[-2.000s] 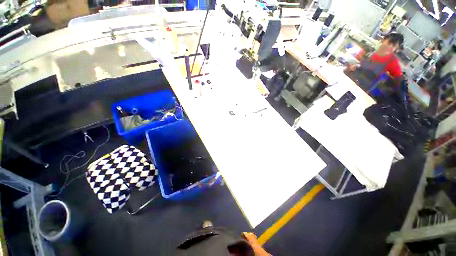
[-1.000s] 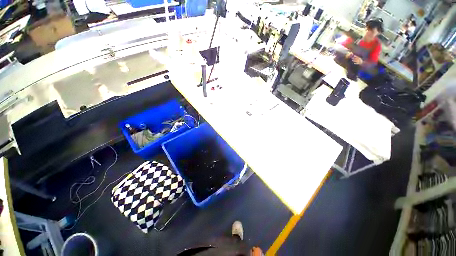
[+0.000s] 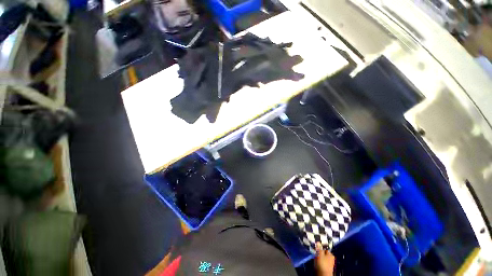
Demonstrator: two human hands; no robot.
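Note:
The stool with a black-and-white checked cover stands in front of me, right of centre. My right hand is small, blurred and cut off by the bottom edge. Its fingertips meet the near edge of the stool cover in the picture; whether they grip it I cannot tell. My left hand is not visible; only a bit of red sleeve shows at the bottom. A heap of black cloth with a straight silver zipper line lies on the white table.
A blue crate with black pieces is below the table's near edge, beside my shoe. A round bin and loose cord lie beyond the stool. Blue bins stand at right. Shelves with green sacks line the left.
The view has swung round to another table with a black cloth heap. The stool and blue bins now show at right; the sewing machines and the seated person are out of view.

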